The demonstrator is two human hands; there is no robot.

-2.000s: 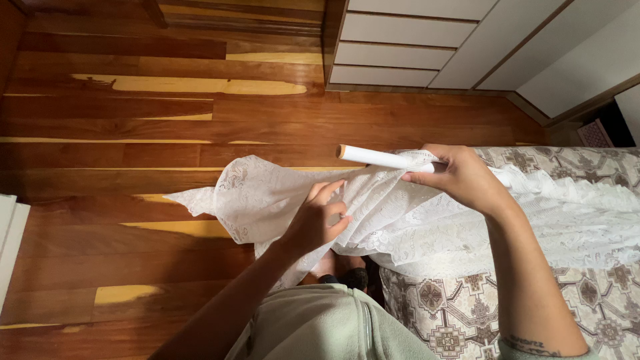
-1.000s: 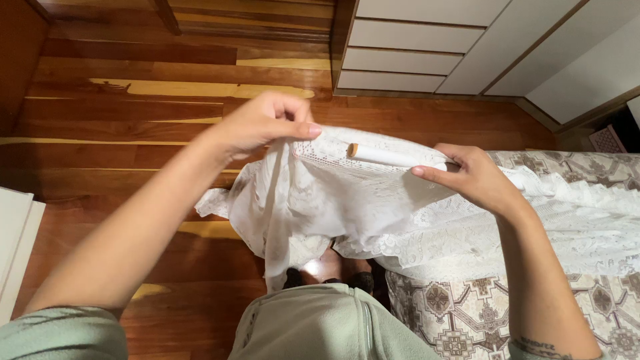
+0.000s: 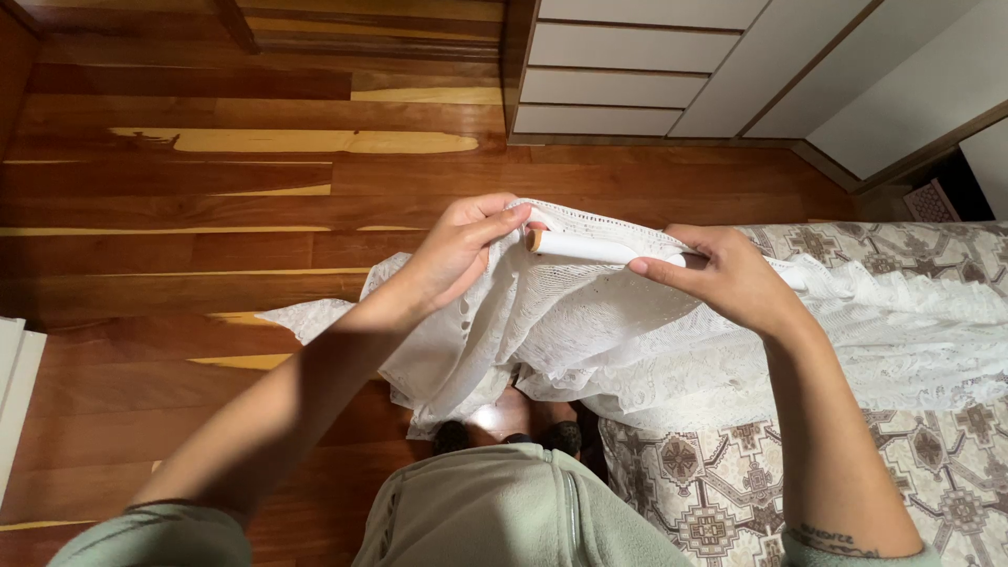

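A white lace curtain hangs between my hands and runs off to the right over the bed. My left hand pinches its top edge between thumb and fingers, close to the free end of a white rod with a wood-coloured tip. My right hand grips the rod and the lace together, thumb below and fingers above. The rod's end lies against the lace, just under the stretched top edge. To the right of my right hand, the lace is gathered in ruffles.
A bed with a patterned cover fills the lower right. White drawers stand on the wooden floor ahead. A white panel edge is at the far left. My feet are below the curtain.
My left hand, apart from the rod tip with loosely bent fingers two seconds ago, has taken hold of the lace's top edge. That edge is now stretched between both hands.
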